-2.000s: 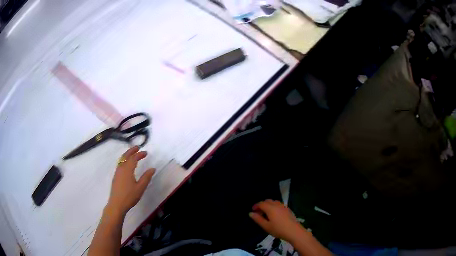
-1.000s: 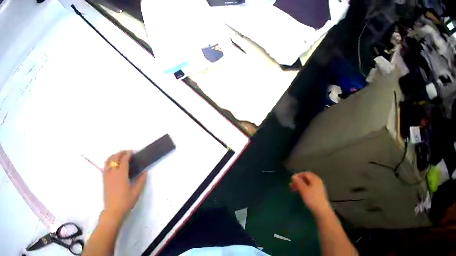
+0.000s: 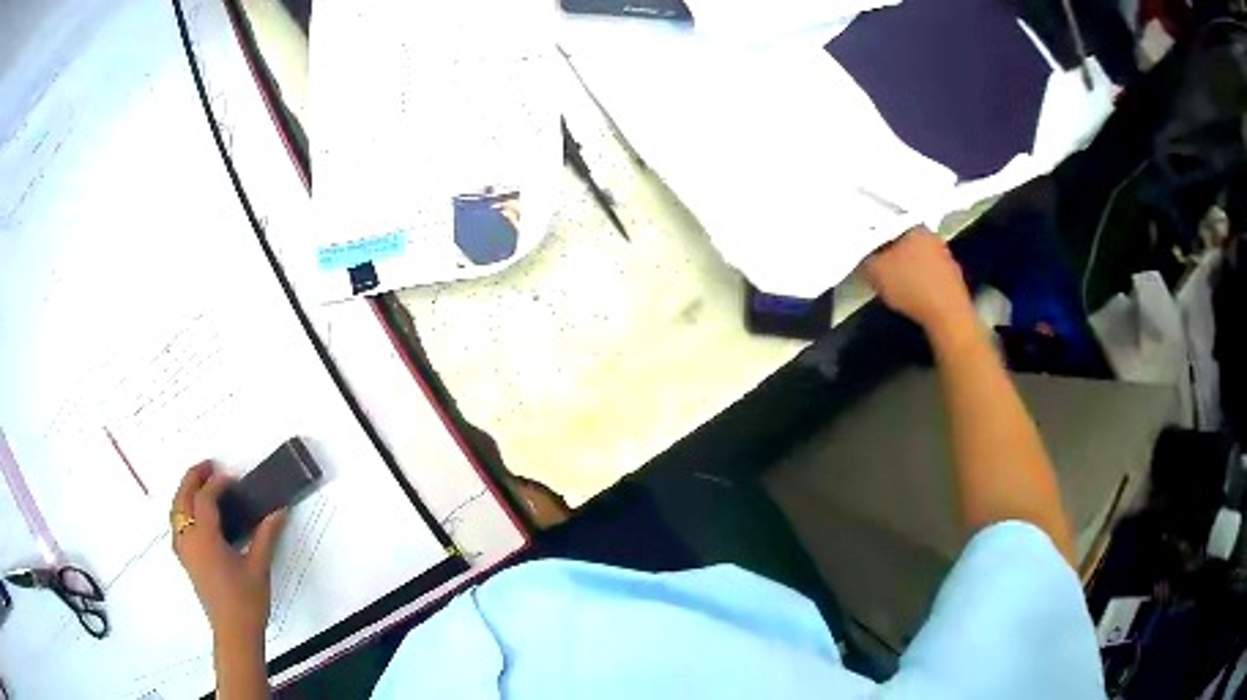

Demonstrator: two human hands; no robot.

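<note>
My left hand (image 3: pixel 226 554) has its fingers and thumb around a dark rectangular weight (image 3: pixel 279 481) on the white paper pattern (image 3: pixel 123 342). My right hand (image 3: pixel 919 274) is at the edge of the loose white sheets (image 3: pixel 725 164) on the yellowish side surface; its fingertips are partly hidden at the sheet, and I cannot tell if they grip it. A dark purple piece (image 3: pixel 944 82) lies on these sheets. A small dark block (image 3: pixel 789 312) sticks out from under them.
Black-handled shears (image 3: pixel 79 596) and the end of a pink ruler (image 3: pixel 30 506) lie at the far left. A red stick (image 3: pixel 127 461) lies on the paper. A printed sheet (image 3: pixel 424 137) lies across the table's red edge. A large grey-brown box (image 3: pixel 875 479) stands at right.
The view has turned toward the side surface. My left hand has moved from near the shears to the weight. My right hand has reached out to the white sheets.
</note>
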